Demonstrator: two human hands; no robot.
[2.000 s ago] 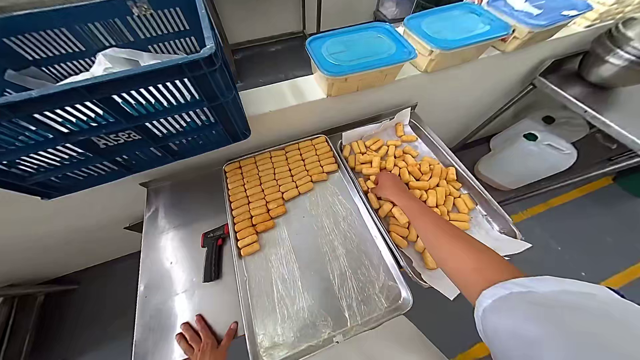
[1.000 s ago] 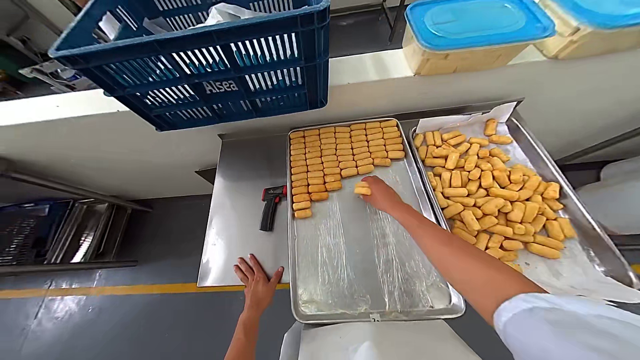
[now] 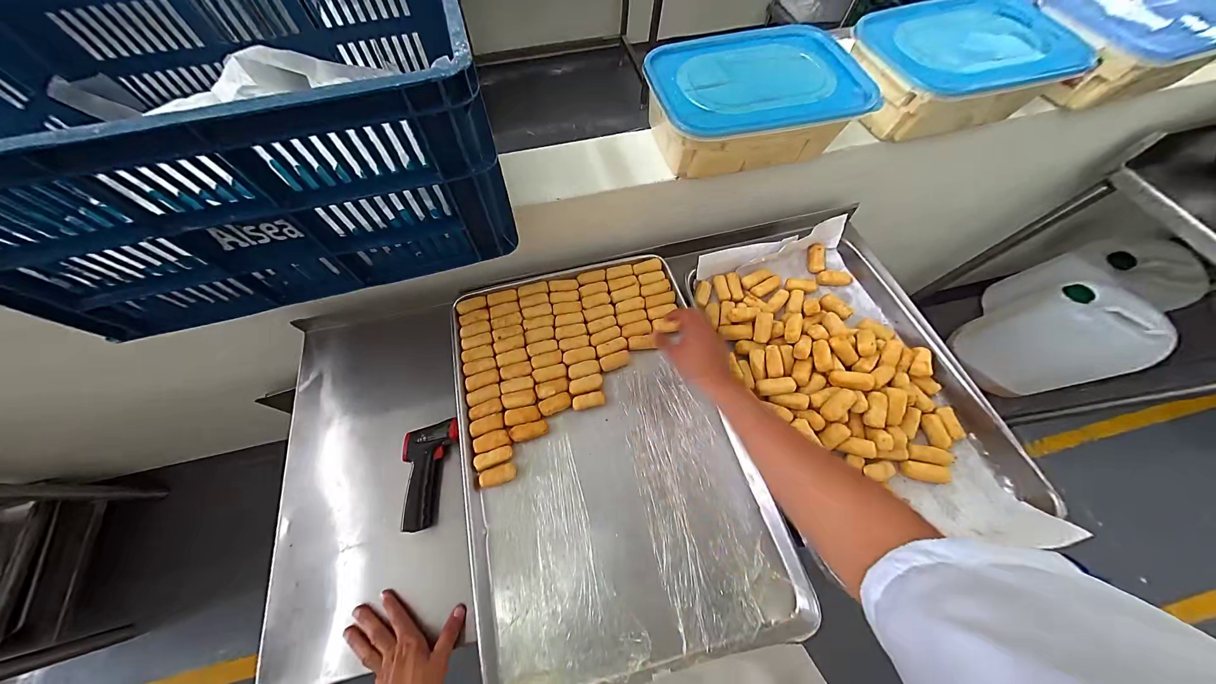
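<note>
A metal sheet pan (image 3: 807,598) lined with clear plastic film holds short golden-brown rolls (image 3: 532,332), laid in close rows over its far part. Beside it on the right, a second sheet pan (image 3: 1035,484) with white paper carries a loose heap of the same rolls (image 3: 855,380). My right hand (image 3: 698,351) is at the right edge of the rows, its fingertips at a roll (image 3: 665,325); whether they grip it is hard to tell. My left hand (image 3: 404,646) rests on the steel table with fingers spread, holding nothing, just left of the first pan.
A black and red infrared thermometer gun (image 3: 426,475) lies on the steel table (image 3: 332,532). A blue plastic crate (image 3: 475,180) stands at upper left. Tubs with blue lids (image 3: 760,81) line the ledge behind. White plastic jugs (image 3: 1064,332) sit on a low shelf at right.
Two seconds ago my right hand was in the heap; one second ago it was over the first pan, at the lower edge of the rows. Now it is farther right along them. The view has shifted.
</note>
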